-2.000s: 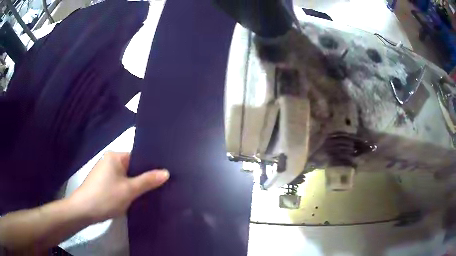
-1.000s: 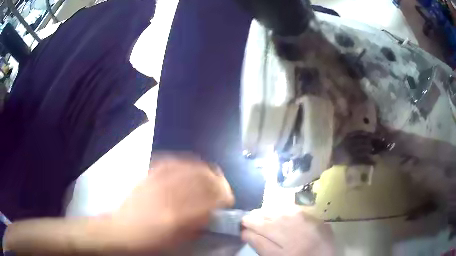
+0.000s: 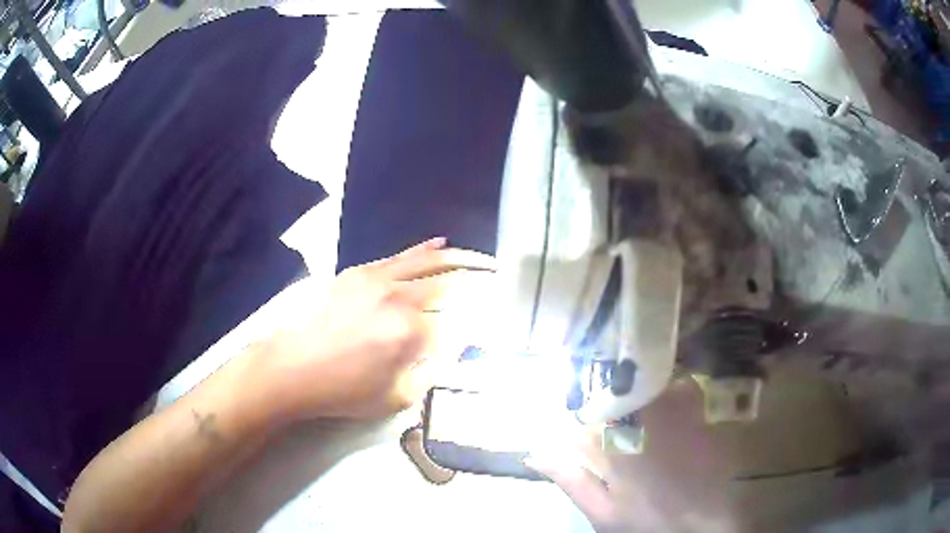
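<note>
A long dark purple panel (image 3: 427, 135) runs down beside the machine head (image 3: 583, 239); its lower part is under my left hand and glare. My left hand (image 3: 365, 333) lies palm down, fingers spread over the panel's lower part, left of the needle. Its thumb is lost in glare. My right hand (image 3: 583, 484) is partly visible below the presser foot, washed out by the lamp. Its fingertips are by a pale piece with a dark edge (image 3: 490, 459); whether they grip it cannot be told. The needle is hidden in glare.
A wide dark panel pile (image 3: 156, 198) with a notched edge lies at left. The yellowish machine bed (image 3: 792, 437) is at lower right under the arm. A small tan-edged loop (image 3: 425, 458) lies by the pale piece. Crates or shelving show at upper right.
The long panel's top end has come down into view. My left hand has moved from the panel's left edge onto it, near the needle. My right hand has come in from below.
</note>
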